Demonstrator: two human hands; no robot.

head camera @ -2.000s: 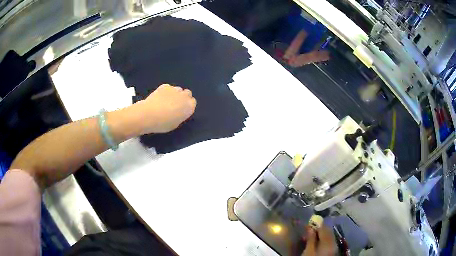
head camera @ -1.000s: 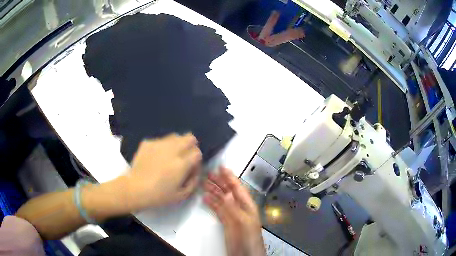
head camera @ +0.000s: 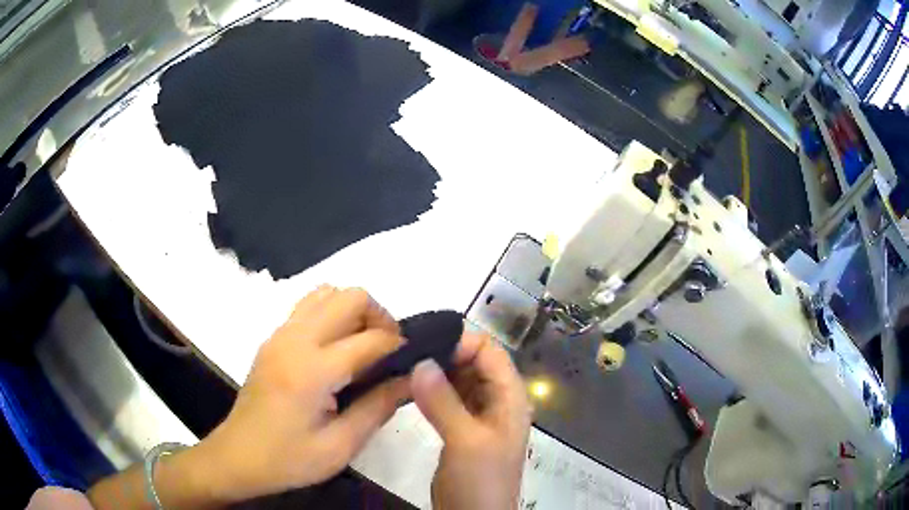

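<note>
A small dark cut piece (head camera: 435,329) with a rounded end is held between both hands above the white table's near edge. My left hand (head camera: 324,383) grips its left part, with fingers over it. My right hand (head camera: 476,408) pinches its right end, thumb on top. The fingers hide much of the piece. The stack of cut pieces (head camera: 299,129), flat and black with jagged edges, lies on the white table (head camera: 518,164) beyond the hands.
The cream sewing machine head (head camera: 638,239) stands at right over the grey bed (head camera: 588,398), with a yellow light spot. Red-and-black snips (head camera: 680,398) lie on the bed. A printed ruler (head camera: 568,468) runs along the near edge. A blue bin (head camera: 30,438) is at lower left.
My left hand has moved from the stack towards me. My right hand has left the machine and joined it. Both now hold a small dark piece. The view has shifted.
</note>
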